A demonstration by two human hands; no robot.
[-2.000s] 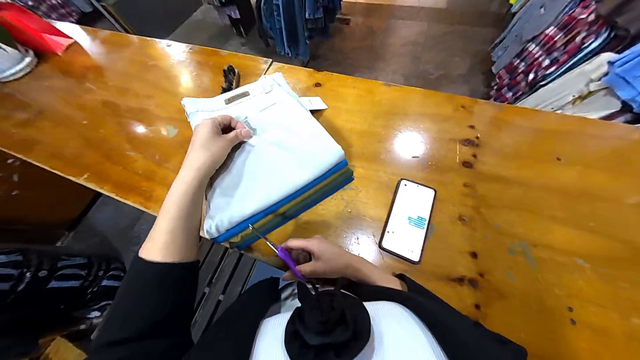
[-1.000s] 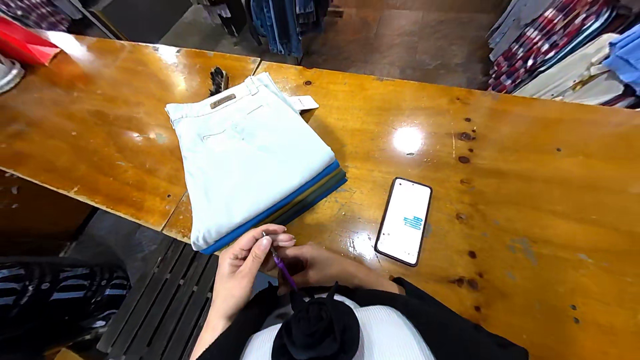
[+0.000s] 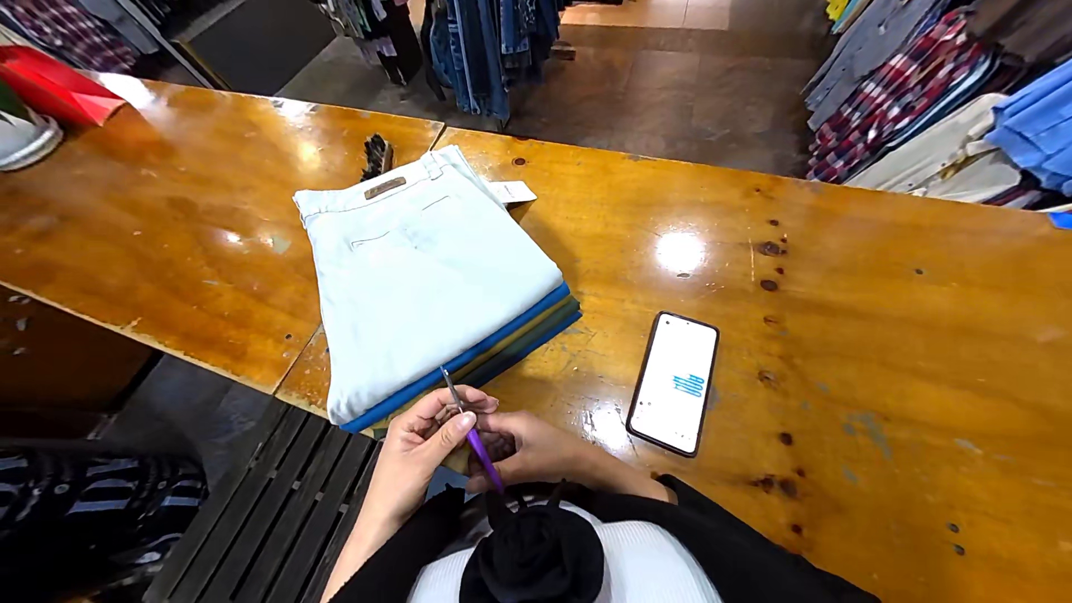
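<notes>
Both my hands are close together at the near edge of the counter, just below a stack of folded trousers. My left hand (image 3: 427, 435) pinches a thin tool with a metal tip and a purple handle (image 3: 484, 461), possibly a seam ripper. Against the lower part of that tool rests my right hand (image 3: 536, 452), its fingers curled and partly hidden. Pale blue jeans (image 3: 427, 268) with a brown waistband patch (image 3: 385, 188) top the stack, above blue (image 3: 456, 364) and olive folded garments. A white tag (image 3: 512, 192) sticks out at the far right side of the jeans.
A smartphone (image 3: 674, 383) with a lit screen lies right of the stack on the wooden counter (image 3: 879, 335). A dark-bristled brush (image 3: 376, 157) lies behind the jeans. A red item (image 3: 59, 88) is at far left, a slatted dark bench (image 3: 268, 511) below, hanging clothes (image 3: 904, 100) beyond.
My left hand was on top of the pale jeans two seconds ago; it has come down to the tool beside my right hand. The tool was then in my right hand.
</notes>
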